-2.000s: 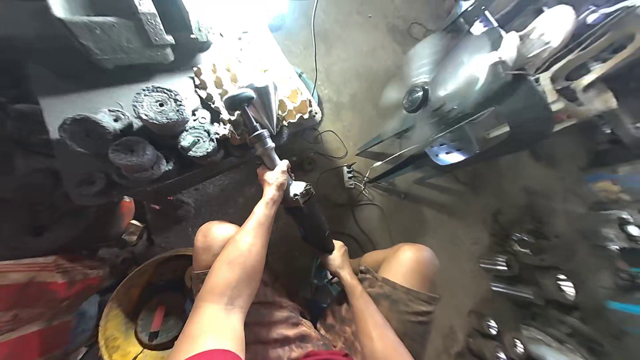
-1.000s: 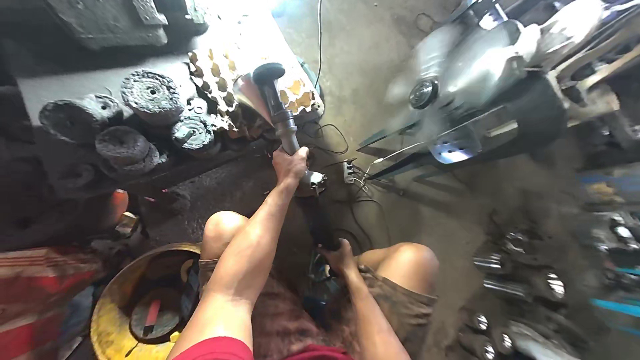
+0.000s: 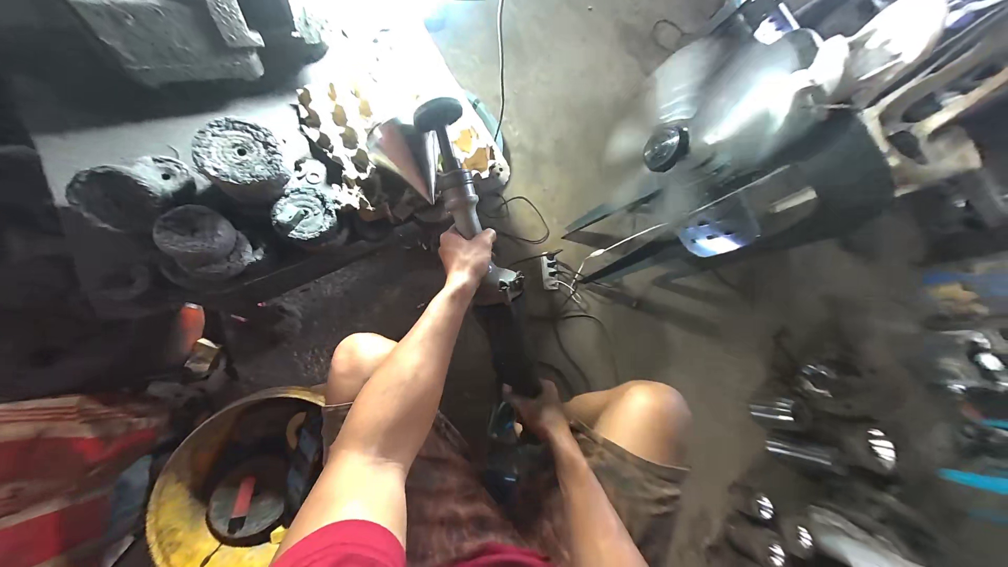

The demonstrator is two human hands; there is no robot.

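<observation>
A long handheld power grinder (image 3: 508, 339) with an extended metal neck lies across the middle of the view, over my lap. My left hand (image 3: 466, 256) is closed around its neck, just ahead of the gear housing. Lower down, my right hand (image 3: 537, 405) grips the rear end of the dark body. A dark round head (image 3: 438, 114) tops the shaft at the far end. Beside that shaft is a shiny metal cone (image 3: 405, 153), its point toward me; whether the two touch I cannot tell.
Rough grey rolls (image 3: 240, 153) and an egg-tray-like sheet (image 3: 339, 126) lie on the bench at left. A yellow round container (image 3: 177, 504) stands lower left. A power strip (image 3: 550, 272) with cords is on the floor, near a pedestal fan (image 3: 709, 142). Shiny metal parts (image 3: 803, 453) lie lower right.
Between the two earlier frames, the tool's far end swung up and to the right, with my left hand moving along. Since then, both hands keep their hold on it.
</observation>
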